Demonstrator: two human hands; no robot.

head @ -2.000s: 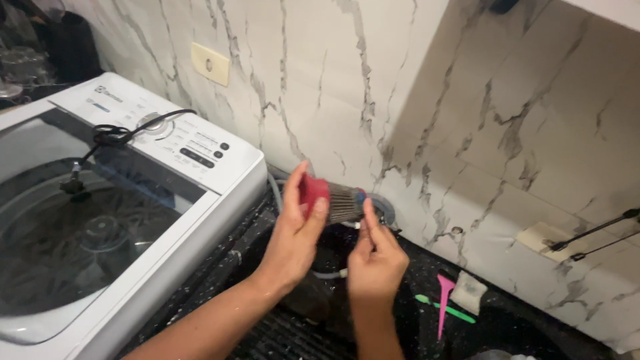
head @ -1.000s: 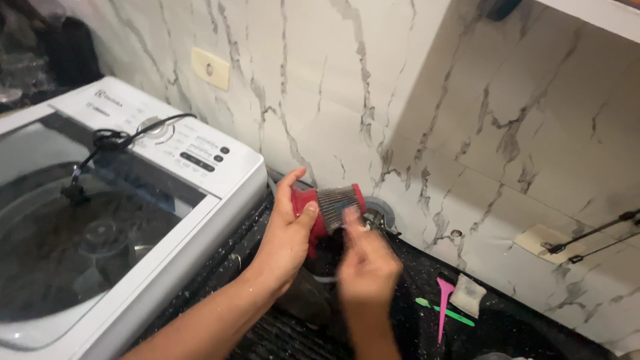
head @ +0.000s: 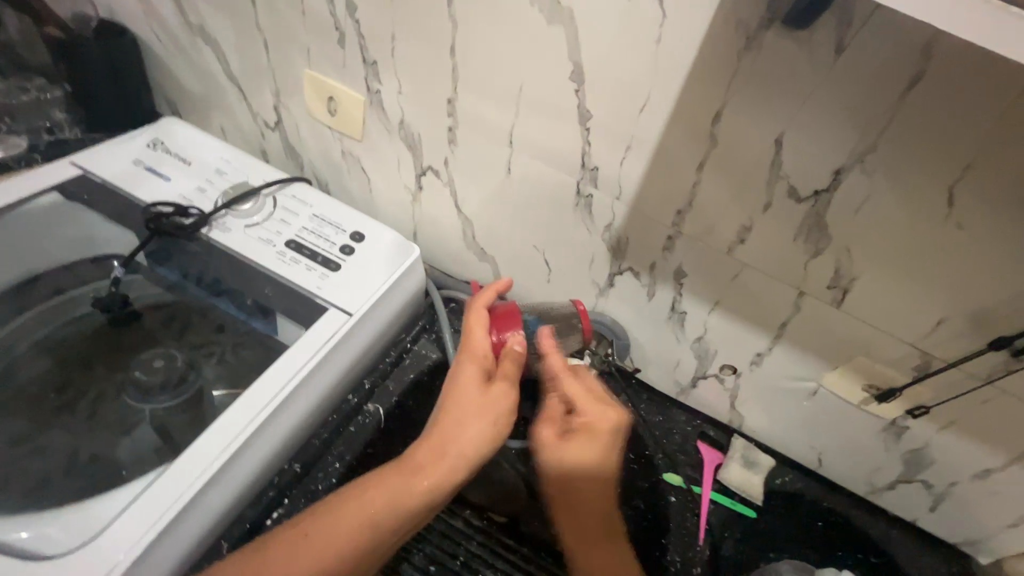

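My left hand (head: 484,384) is closed around the red end of a cylindrical mesh filter (head: 556,324), held sideways above a black speckled sink. A second red ring rims the filter's far right end. My right hand (head: 576,408), blurred, is closed at the filter's near side, its thumb and fingers against a small blue thing (head: 532,324) that touches the mesh. Fingers hide most of the blue thing, so its kind cannot be told.
A white washing machine (head: 384,276) with a black cable (head: 172,216) on its lid stands left. Right of the sink lie a pink tool (head: 706,480), a green toothbrush (head: 732,502) and a whitish sponge (head: 746,470). A grey hose (head: 442,320) runs behind; a marbled wall rises beyond.
The filter has been turned in my left hand, and its mesh side now faces differently. My right hand has moved along the mesh between the frames.
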